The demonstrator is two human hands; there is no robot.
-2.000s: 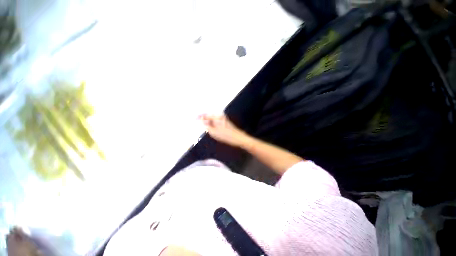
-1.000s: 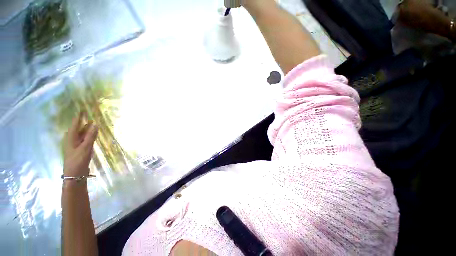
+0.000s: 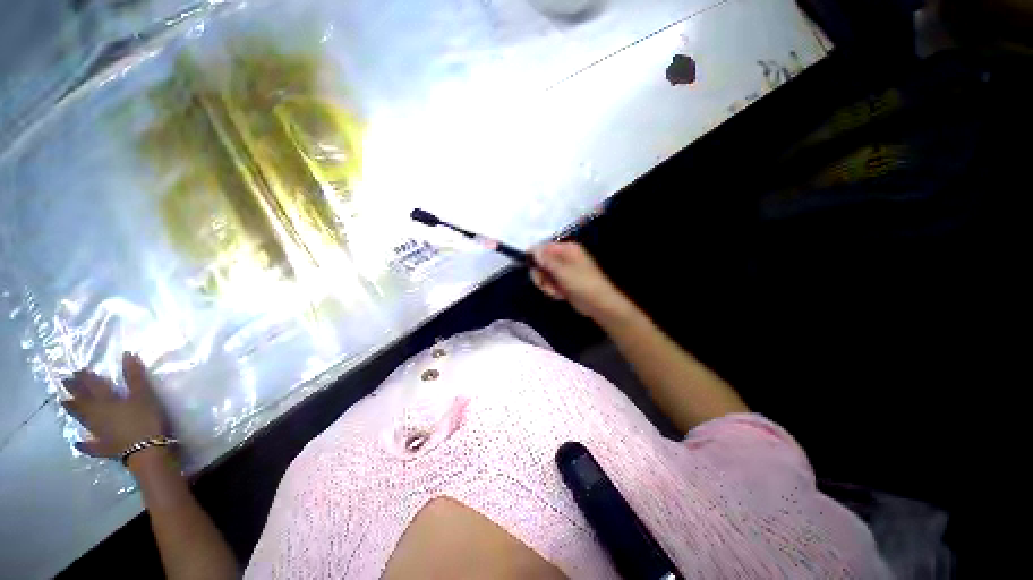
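A large clear plastic bag [image 3: 215, 329] lies flat and crinkled on the white table, with a yellow-gold print [image 3: 244, 170] showing. Small dark printed marks [image 3: 413, 256] are near its lower right edge. My left hand [image 3: 117, 417] lies with fingers spread on the bag's lower left part. My right hand [image 3: 563, 275] holds a small dark brush [image 3: 476, 237] by its handle end, near the table's front edge. The brush's dark head points left, above the printed marks; whether it touches the bag cannot be told.
The white table [image 3: 634, 136] has a dark spot [image 3: 681, 69] at the upper right. The base of a white object [image 3: 566, 7] is cut off at the top edge. Dark cloth with gold print [image 3: 872, 161] is beside the table on the right. A black strap [image 3: 612, 515] hangs over the pink top.
My right hand has come back from the white bottle at the top and now shows the brush. My left hand has moved from the gold print to the bag's lower left.
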